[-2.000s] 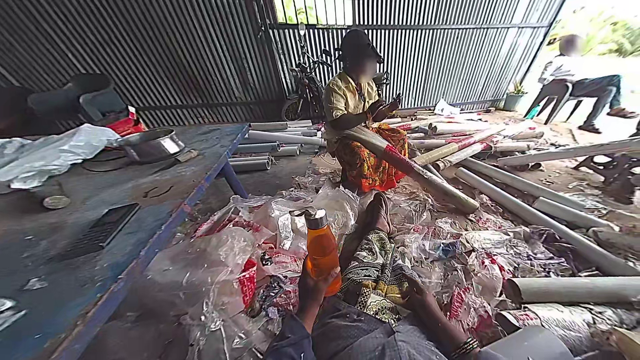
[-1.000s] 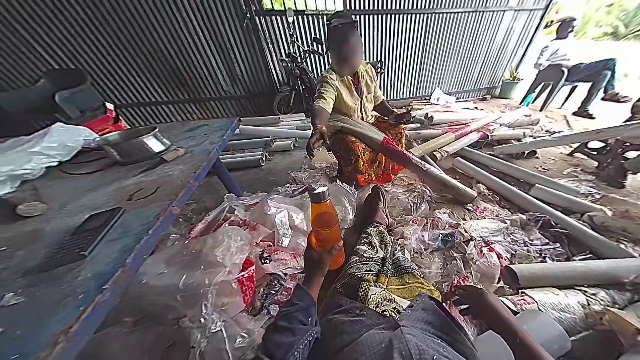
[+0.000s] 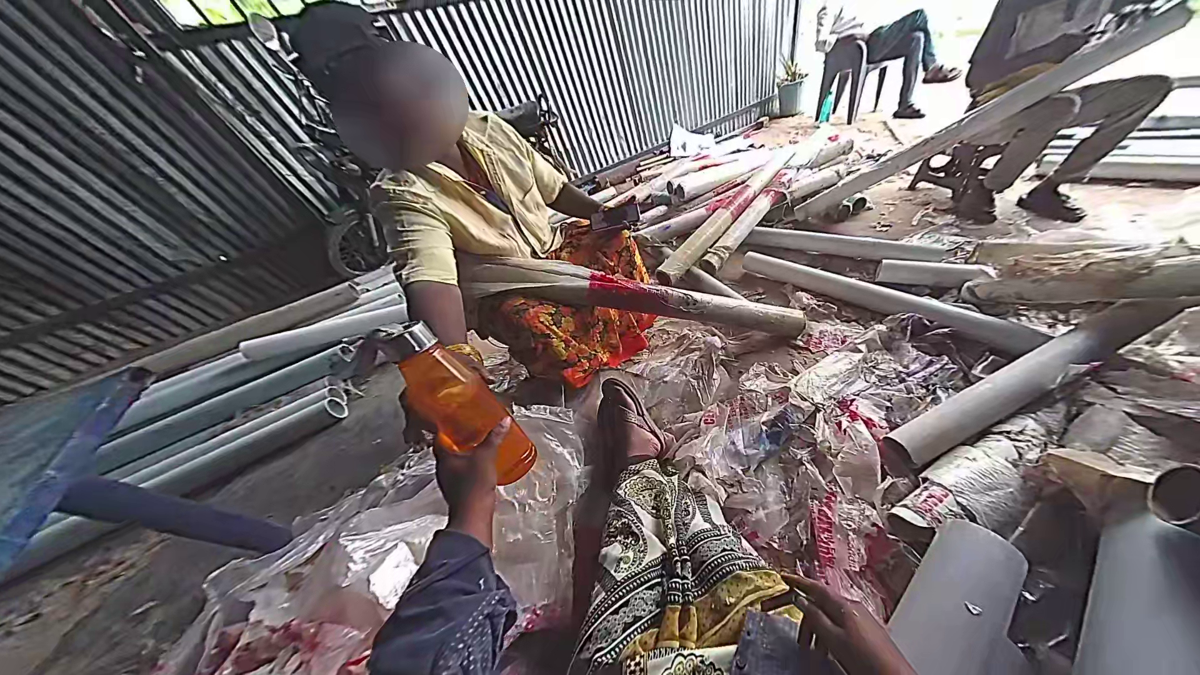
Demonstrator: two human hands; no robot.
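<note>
My left hand grips the lower part of an orange transparent bottle with a metallic cap, which leans to the upper left. Another person's arm reaches down behind the bottle, and that hand is largely hidden by it; whether it touches the bottle I cannot tell. My right hand holds nothing and lies, fingers apart, at the edge of the patterned cloth over my lap. The other person, in a yellow shirt, sits facing me with a phone-like dark object in the other hand and a wrapped pipe across the lap.
Crumpled plastic wrapping covers the floor around my legs. Grey pipes lie at right, and more pipes are stacked at left beside a blue table leg. Two more people sit at the upper right, a long pipe slanting before one.
My left hand has moved the bottle forward, close to the person opposite, who has leaned in and lowered an arm behind it. The view has swung right.
</note>
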